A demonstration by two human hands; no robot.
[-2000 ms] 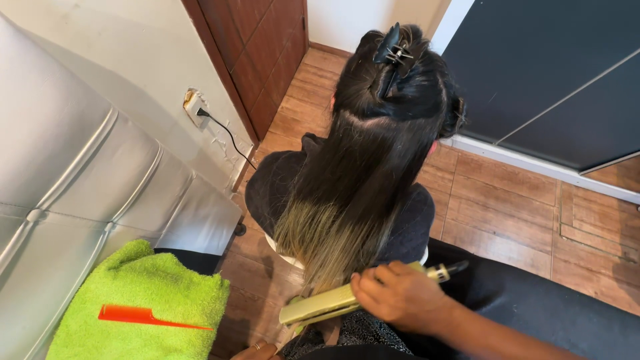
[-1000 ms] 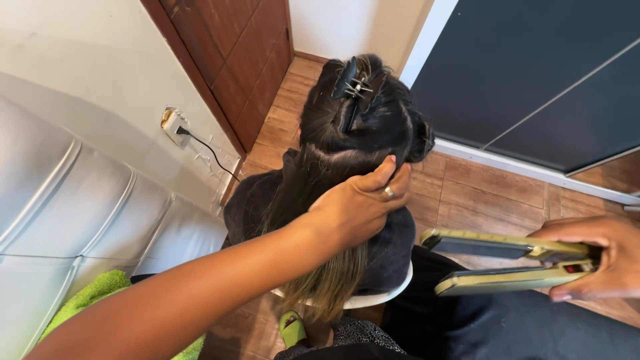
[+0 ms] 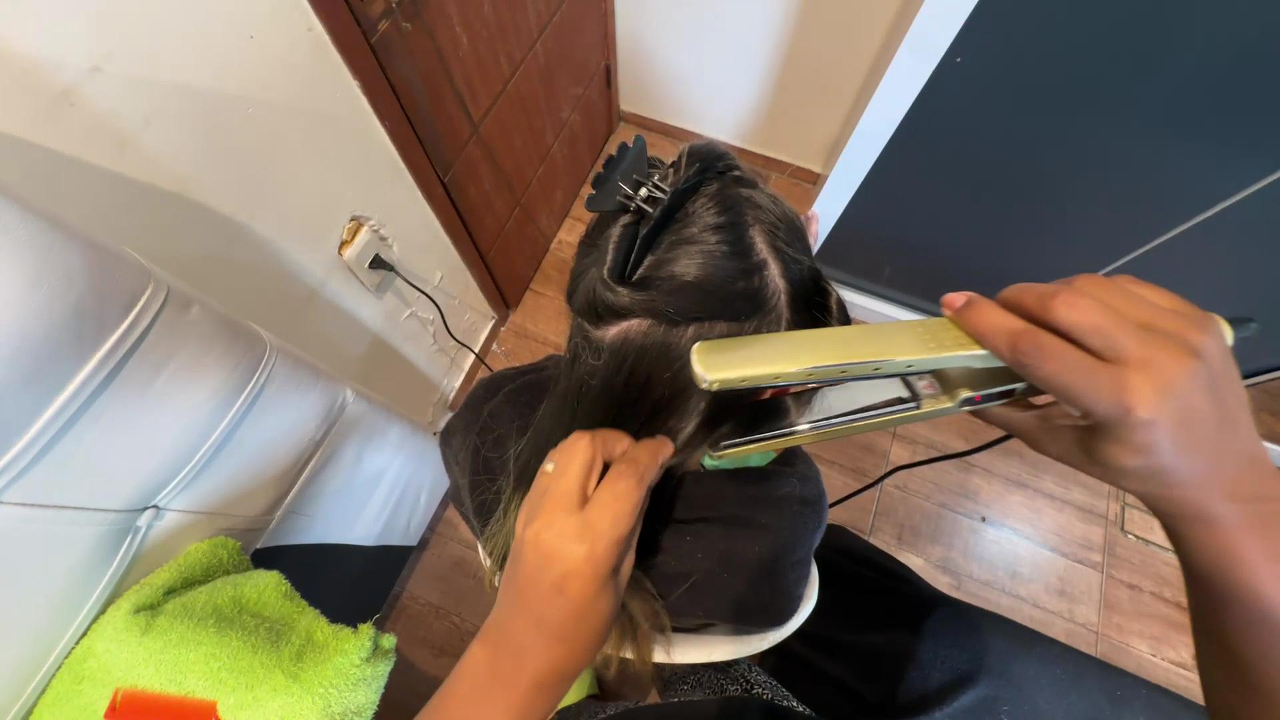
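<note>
A seated person's long dark hair [image 3: 710, 250] faces me from behind, its upper part pinned with a black claw clip [image 3: 628, 185]. My left hand [image 3: 585, 510] pinches a lock of this hair between thumb and fingers, below the parting. My right hand [image 3: 1110, 370] grips a gold hair straightener [image 3: 850, 355], whose plates are apart at the right side of the hair, just beyond my left fingertips. A small red light shows near its hinge. Lighter hair ends hang below my left hand.
A lime green towel [image 3: 230, 640] with an orange comb [image 3: 160, 704] lies at lower left, beside a silvery padded backrest [image 3: 90, 370]. A plug with a black cord sits in a wall outlet [image 3: 365, 255]. Another cord [image 3: 920, 465] hangs below the straightener. The person sits on a white seat [image 3: 720, 640].
My left hand has come down from the right side of the head to a lock lower down. The straightener, held apart from the hair a second ago, has moved left to the hair.
</note>
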